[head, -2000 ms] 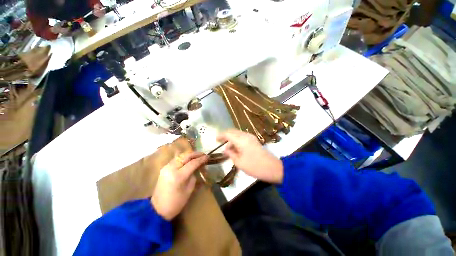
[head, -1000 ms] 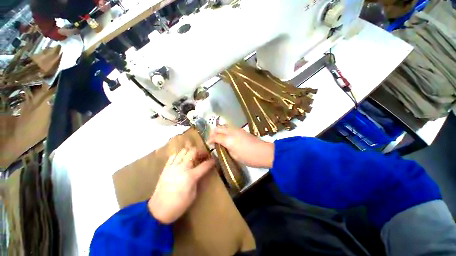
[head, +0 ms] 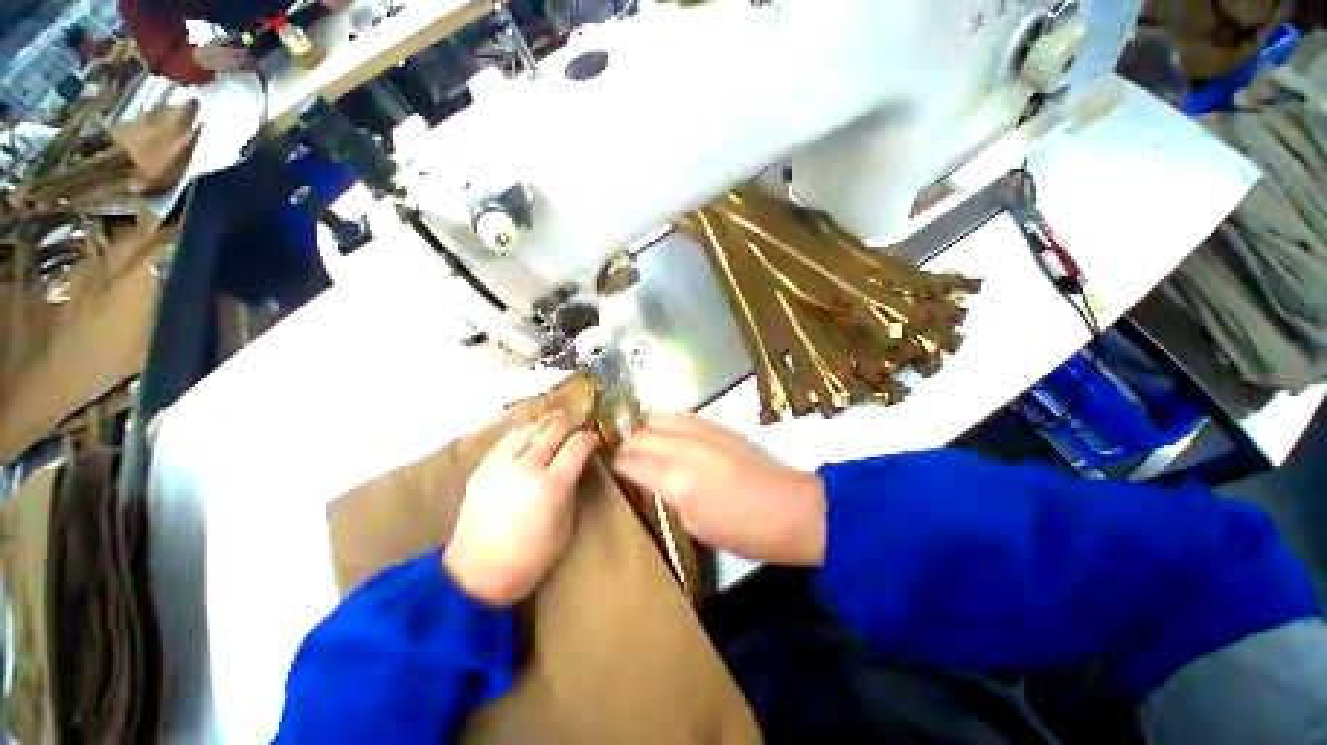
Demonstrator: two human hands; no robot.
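A tan-brown fabric panel [head: 422,495] lies on the white table and hangs over its front edge. A dark zipper with a shiny gold line [head: 671,542] runs along the panel's right edge. My left hand [head: 521,502] lies on the panel with its fingers bent near the edge. My right hand [head: 716,483] has its fingertips on the zipper, just beside my left fingers. Both hands are just in front of the presser foot area [head: 594,349] of the white sewing machine [head: 684,109]. The zipper's far end is partly hidden by my fingers.
A fan of brown zippers [head: 830,291] lies beyond the needle, under the machine arm. A red-and-black tool [head: 1059,259] is at the right of the table. Dark folded pieces [head: 88,597] stand at left, grey-beige cloth [head: 1263,248] at right, a blue bin [head: 1092,415] below.
The zipper was looped between my hands and now lies straight along the panel edge. My right hand has lowered onto it. The view has shifted, so the machine sits farther right.
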